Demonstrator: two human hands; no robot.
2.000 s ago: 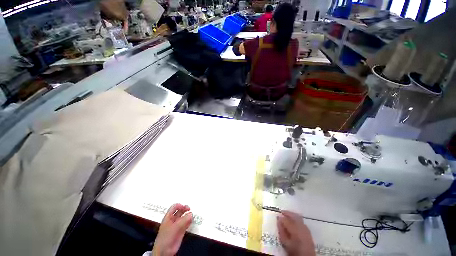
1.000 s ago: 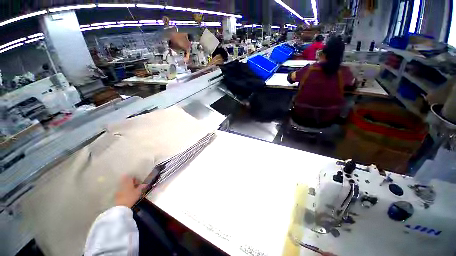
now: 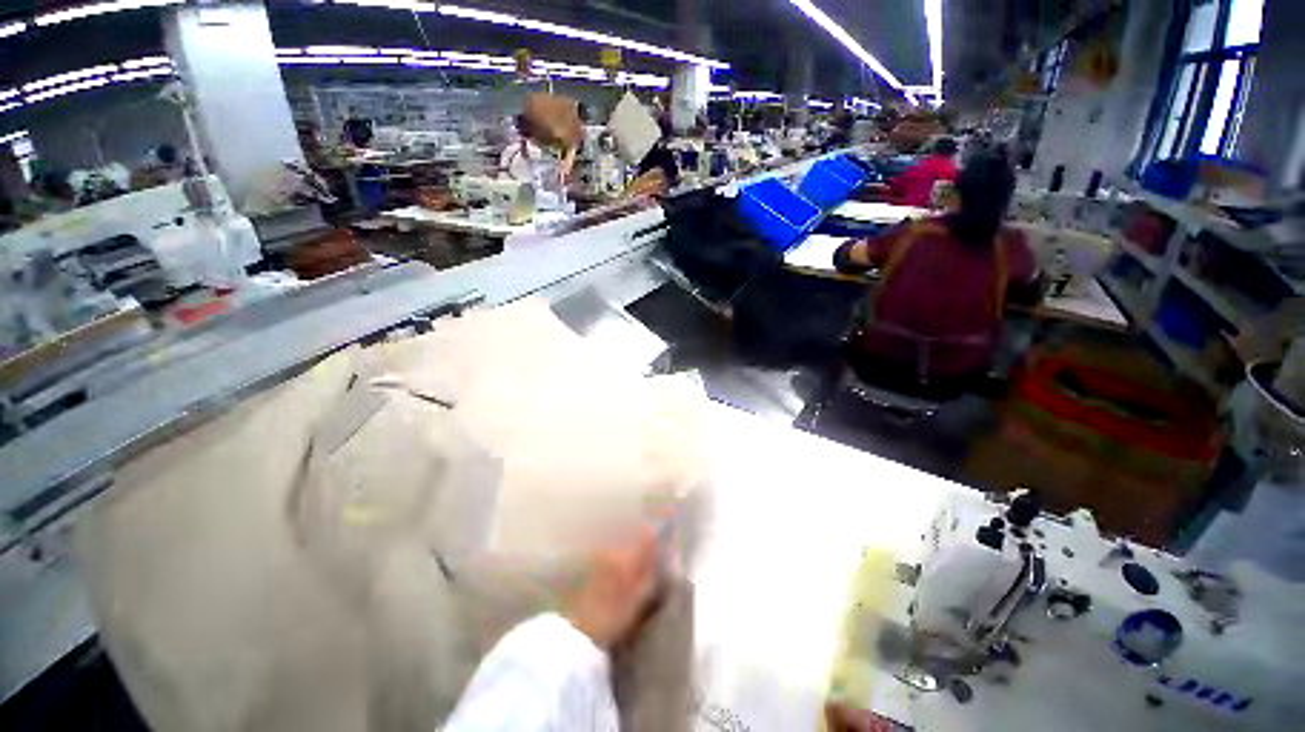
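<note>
Large beige fabric panels (image 3: 415,529) lie over the left part of the white table (image 3: 773,529), their right edge blurred. My left hand (image 3: 624,584), in a white sleeve, is closed on the edge of a fabric panel and is blurred; its fingertips are partly hidden. My right hand (image 3: 856,719) is cut off by the bottom edge near the yellow tape strip (image 3: 854,622); only a small part shows. The white sewing machine (image 3: 1088,629) stands at the right, its blue lettering partly in view.
A person in a dark red top (image 3: 945,293) sits ahead, beside a large brown bin with a red rim (image 3: 1123,408). Blue bins (image 3: 780,215) stand beyond a metal rail. Shelves (image 3: 1209,272) are at the right.
My left hand has moved right with the fabric edge, drawing the panel over the table's left part. The panel is now more folded. The view has shifted slightly. My right hand stays near the tape.
</note>
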